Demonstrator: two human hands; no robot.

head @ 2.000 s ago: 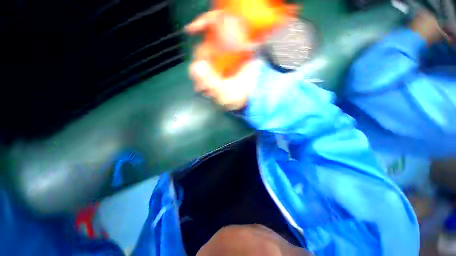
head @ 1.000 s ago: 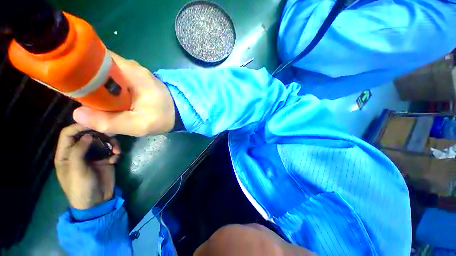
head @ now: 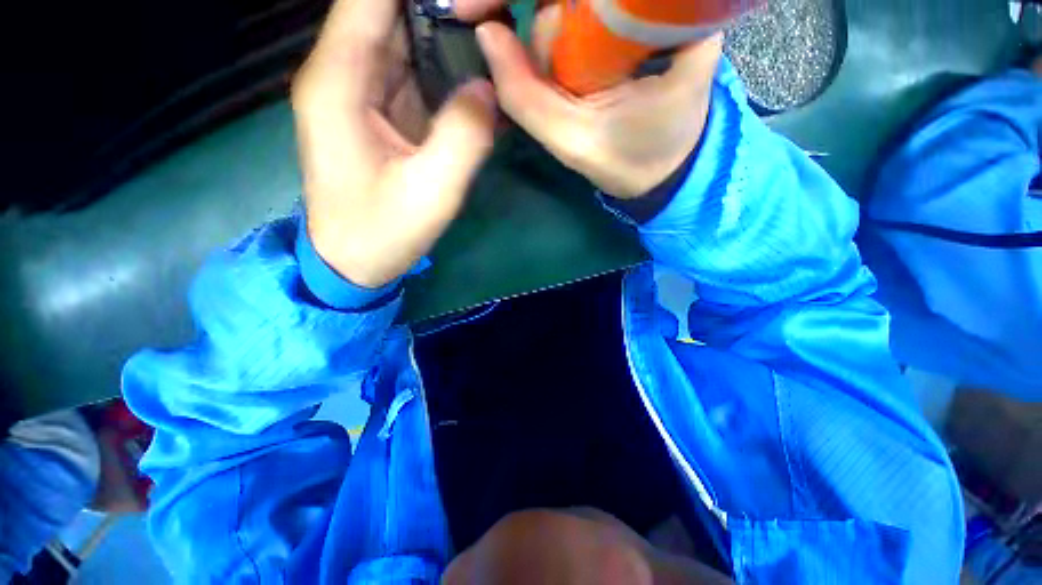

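Observation:
My right hand (head: 634, 120) grips the orange barrel of the electric screwdriver (head: 606, 46), near the top edge of the picture. The tool is slanted and partly cut off by that edge, and its bit cannot be made out. My left hand (head: 383, 154), with a blue band at the wrist, holds a small black module (head: 443, 51) with a shiny metal part at its top. The module is partly hidden by the fingers and the picture's edge. My two hands are close together, right thumb near the module. The round screw dish (head: 788, 51) lies just beyond my right hand.
The green-matted bench (head: 103, 280) runs across in front of me. A dark area fills the upper left. A neighbouring person's blue sleeve (head: 971, 171), with a black cord across it, is at the right. Another person's part (head: 51, 469) shows at the lower left.
Both hands now appear higher and further right, side by side, with the screwdriver beside the module instead of above it. The screw dish now appears further right, and the camera's view has shifted.

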